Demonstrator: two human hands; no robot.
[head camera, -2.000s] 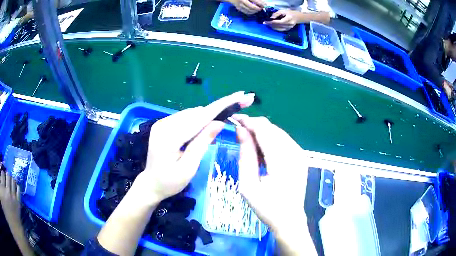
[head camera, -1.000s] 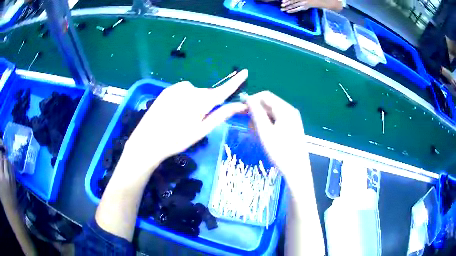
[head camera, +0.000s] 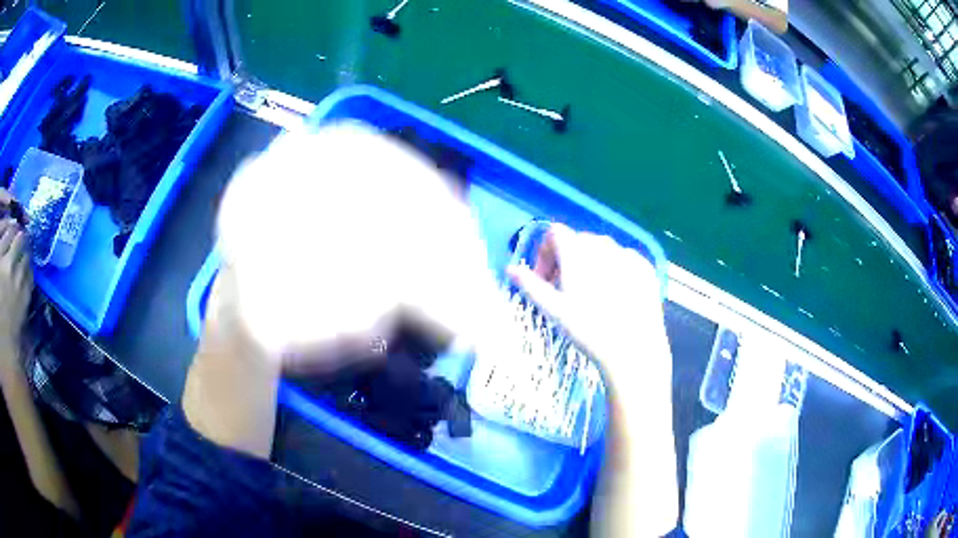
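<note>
My left hand (head camera: 352, 242) is over the left and middle of the blue tray (head camera: 420, 471), overexposed and blurred; its fingers and anything in them cannot be made out. Black plastic parts (head camera: 404, 399) lie in a heap below and partly under it. My right hand (head camera: 594, 289) is at the upper end of the clear box of white pins (head camera: 541, 378), its fingertips bent near a dark piece that is not clear. Joined pieces, each a black head with a white stick, lie on the green belt (head camera: 641, 137); one (head camera: 560, 114) is just beyond the tray.
Another blue tray (head camera: 205, 137) with black parts and a clear box (head camera: 53, 205) stands at left, beside another person's hand (head camera: 13, 268). Clear containers (head camera: 746, 462) are on the bench at right. More trays and boxes (head camera: 770, 65) stand across the belt.
Both hands have drawn back from the belt; my left hand is now over the black parts, my right hand at the pin box. Another joined piece lies on the belt. The view has shifted.
</note>
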